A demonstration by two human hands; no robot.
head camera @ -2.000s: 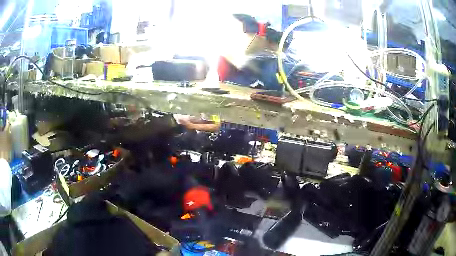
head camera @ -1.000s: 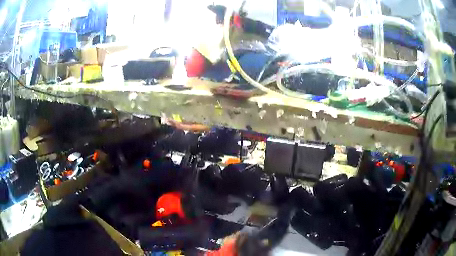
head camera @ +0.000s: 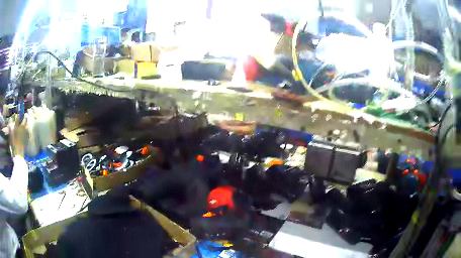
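Note:
No hand of mine can be made out; the dark, blurred lower middle hides detail. Black product parts [head camera: 361, 204] lie heaped on the bench at the right. A white sheet [head camera: 316, 243] lies at the lower middle right, with a brownish flat piece [head camera: 306, 214] at its far edge. A red-orange rounded part [head camera: 221, 197] stands out among dark pieces near the centre. Below it is bright blue film or mat [head camera: 215, 249]. An open carton [head camera: 164, 221] at the lower left holds a matt dark mass.
A small-parts box [head camera: 119, 180] with white rings and orange bits stands beyond the carton. A grey-black twin box [head camera: 332, 161] stands at the back. A worn shelf [head camera: 242, 105] crosses above, with hoses on it. A post stands at right. Another person's sleeve [head camera: 16, 189] shows at the left edge.
The view has swung left, so things sit further right. The black piece on the white sheet two seconds ago is gone from there. A blurred orange-red and dark shape at the bottom is gone.

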